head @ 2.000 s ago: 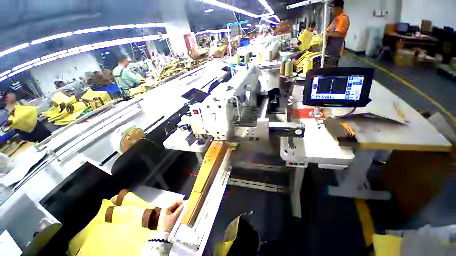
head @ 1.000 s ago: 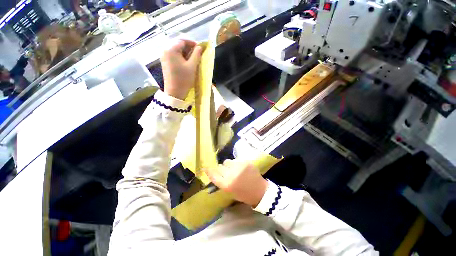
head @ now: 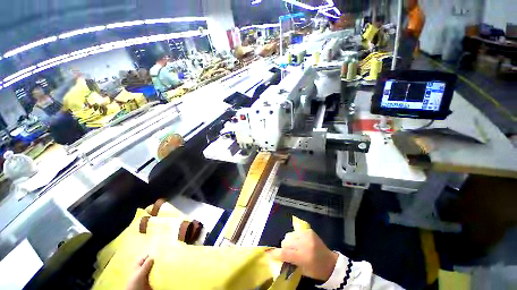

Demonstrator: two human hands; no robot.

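My right hand (head: 309, 253) grips one end of a yellow fabric piece (head: 218, 266) low in front of me. My left hand (head: 139, 276) is at the bottom edge, mostly cut off, with fingers on the yellow fabric; its grip cannot be told. Behind it, yellow pieces with dark brown cuffs (head: 190, 231) lie left of the machine's long bed. The amber guide plate (head: 253, 180) lies along the white bed (head: 265, 198) and reaches the sewing machine head (head: 262, 126). The fabric's near part hides the bed's near end.
A lit control screen (head: 412, 95) stands right of the machine, above a white table (head: 473, 148). Thread cones (head: 351, 70) stand behind the machine. A green-rimmed round object (head: 169, 146) is on the left table. People stand and work in the background. A yellow piece (head: 453, 280) shows low right.
The view has swung back towards the machine and up. The yellow fabric, held upright between both hands before, now stretches low across the front. My left hand has dropped to the bottom edge.
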